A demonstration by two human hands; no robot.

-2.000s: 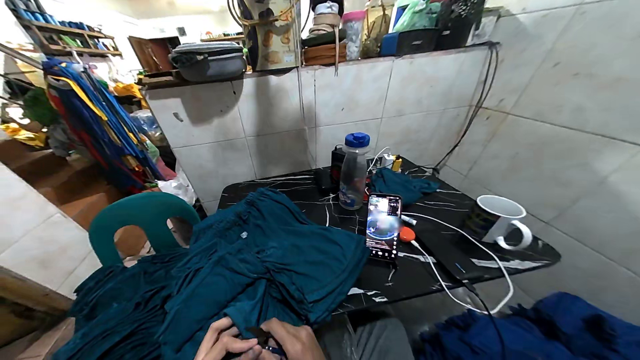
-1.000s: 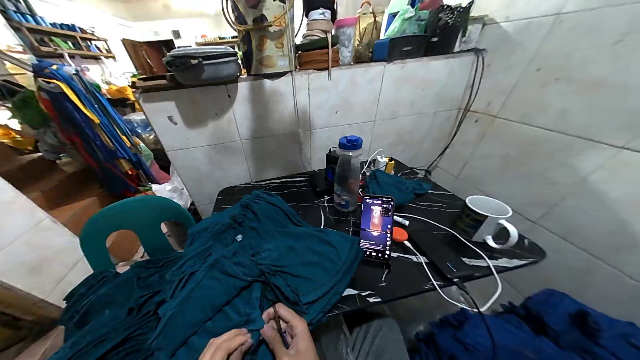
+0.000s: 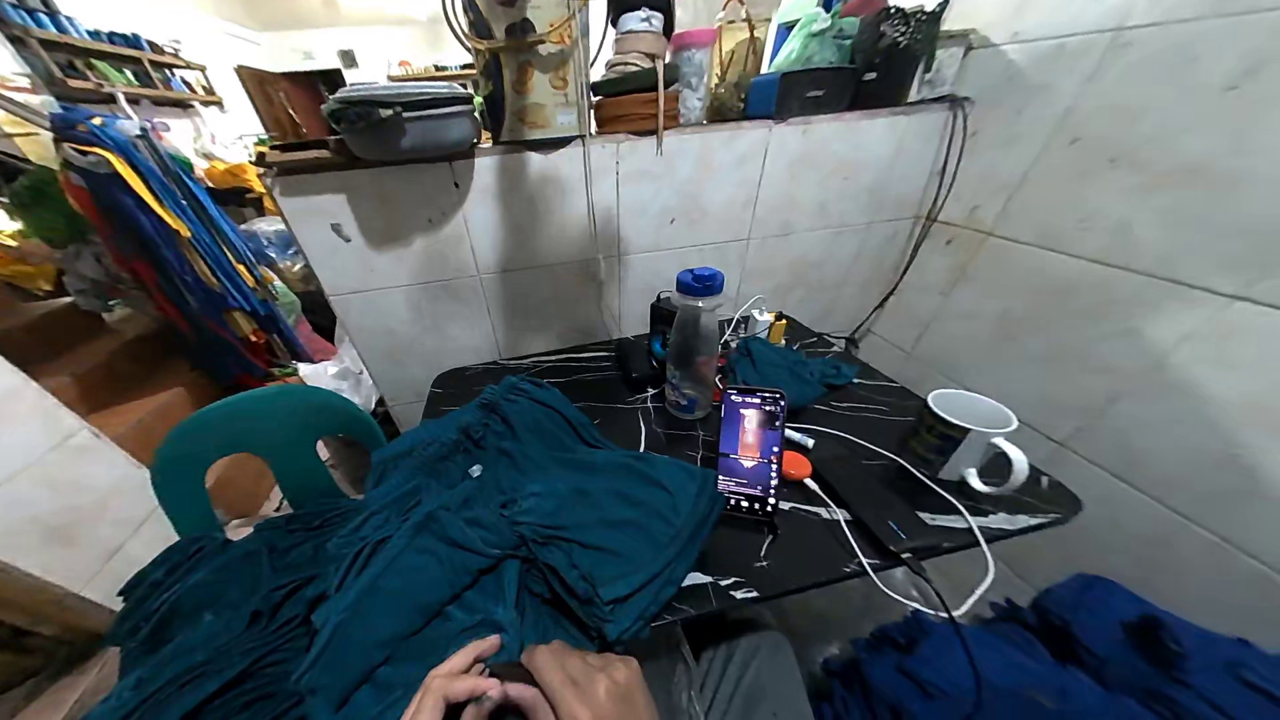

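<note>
Teal elastic-waist shorts [image 3: 600, 510] lie over the near left part of a black marble-patterned table [image 3: 800, 540], beside a heap of teal garments [image 3: 240, 590]. At the bottom edge, my left hand [image 3: 455, 685] and my right hand [image 3: 590, 680] are close together against the lower edge of the teal cloth. Their fingers are bent around something small and dark, mostly hidden, so what each one grips cannot be told. To the right of the shorts a smartphone [image 3: 750, 450] stands upright with its screen lit.
Behind the phone stand a clear bottle with a blue lid [image 3: 694, 350] and a crumpled teal cloth [image 3: 785, 370]. A white mug [image 3: 965, 440], a white cable [image 3: 985, 560] and a black power bank [image 3: 880, 500] are on the right. A green plastic chair [image 3: 250, 440] is left; blue cloth [image 3: 1060, 660] lies lower right.
My hands have come closer together and lower in the view than one second ago. The thin dark tool seen upright at my right hand then is no longer plainly visible.
</note>
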